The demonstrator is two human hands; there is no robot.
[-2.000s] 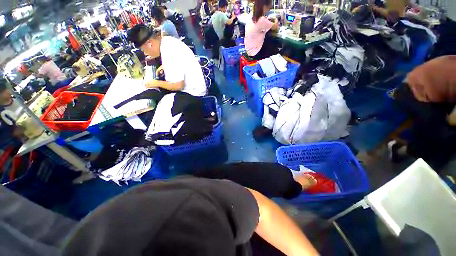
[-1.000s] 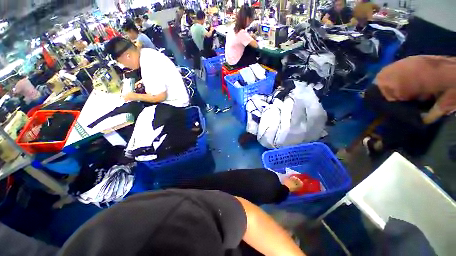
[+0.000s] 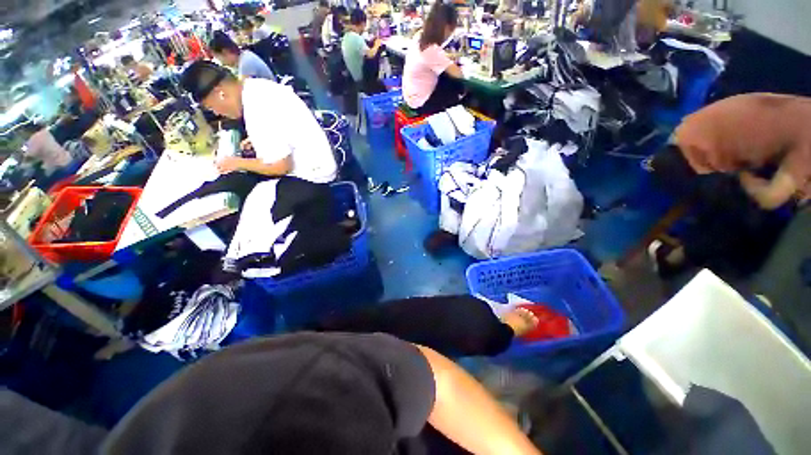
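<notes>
Neither of my hands is in view. A short dark grey sleeve fills the bottom middle, and the bare forearm below it is cut off by the bottom edge. The nearest blue basket (image 3: 582, 267) stands right of centre. Red fabric pieces (image 3: 553, 325) and a small patch of white fabric (image 3: 504, 305) lie in it. A black trouser leg reaches to the basket, and what looks like a bare foot rests at the red fabric. A pale table (image 3: 711, 333) is at the right, with dark cloth (image 3: 725, 425) at its near edge.
A white fabric heap (image 3: 525, 209) lies behind the basket. Another blue basket (image 3: 356, 253) holds black-and-white pieces; an orange-red basket (image 3: 53, 213) is at the left. A person in white works at a table. A bent-over person (image 3: 747, 133) is at the right.
The view has turned, so the basket and pale table sit further left than in the earliest frame. The bent-over person's arm at the right has moved. The nearest basket's contents look much the same.
</notes>
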